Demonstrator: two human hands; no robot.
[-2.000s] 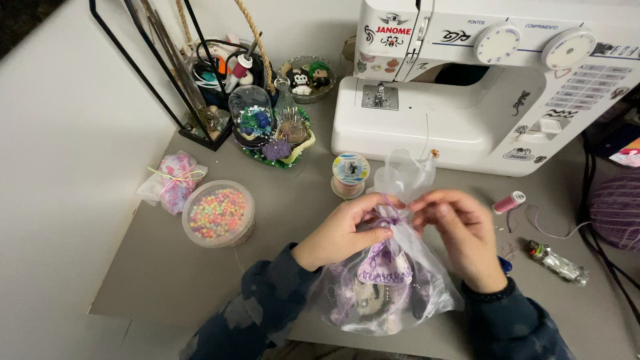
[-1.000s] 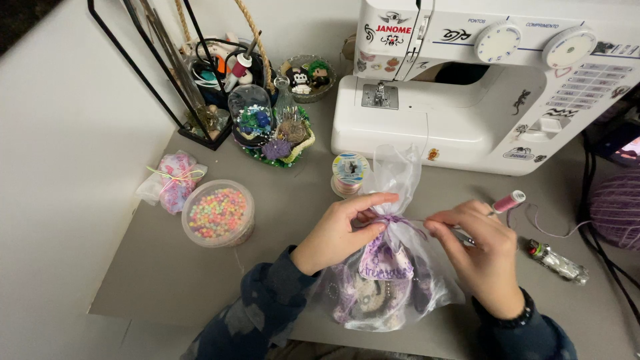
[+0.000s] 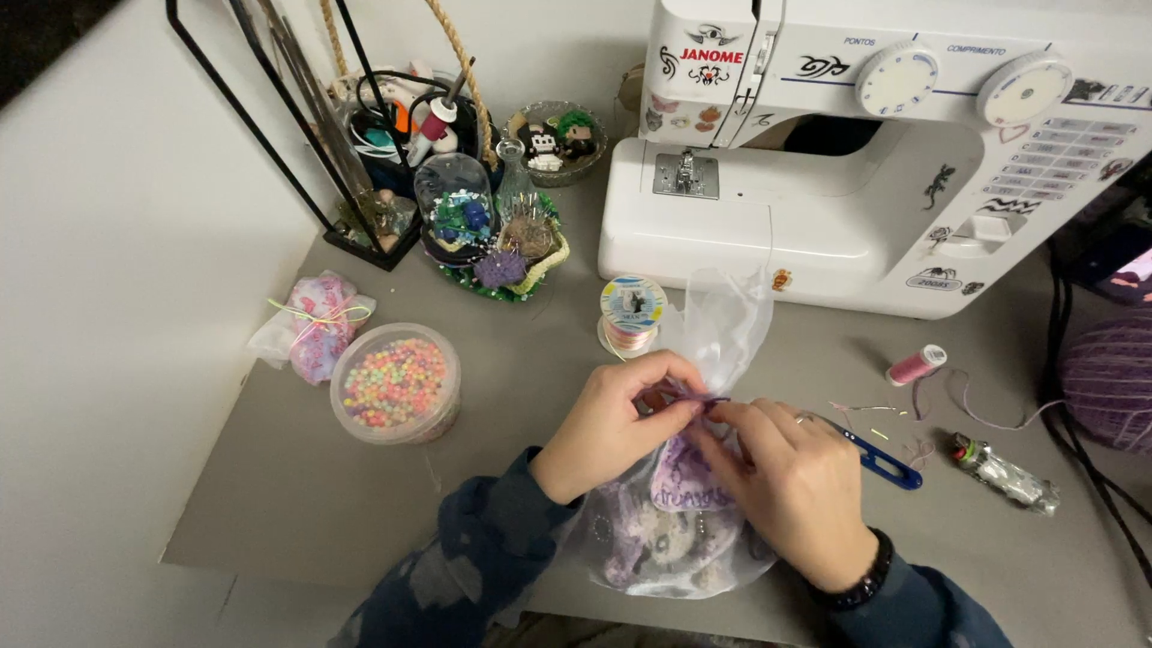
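Note:
A sheer white organza bag stands on the grey table close to me, with purple and cream contents and a lilac tag bearing writing. Its gathered top rises between my hands, toward the sewing machine. My left hand pinches the purple cord at the bag's neck from the left. From the right, my right hand has its fingertips on the same cord, close to the left fingertips. The knot itself is mostly hidden by fingers. Just behind the bag stands a spool of pink cord.
A white Janome sewing machine fills the back right. At left are a tub of coloured beads and a small tied pouch. Pink thread, a blue-handled tool, a wrapped lighter and purple yarn lie at right.
My right hand has moved left, back to the neck of the bag, from where it held the cord out to the right a second ago. The blue-handled tool now shows beside it.

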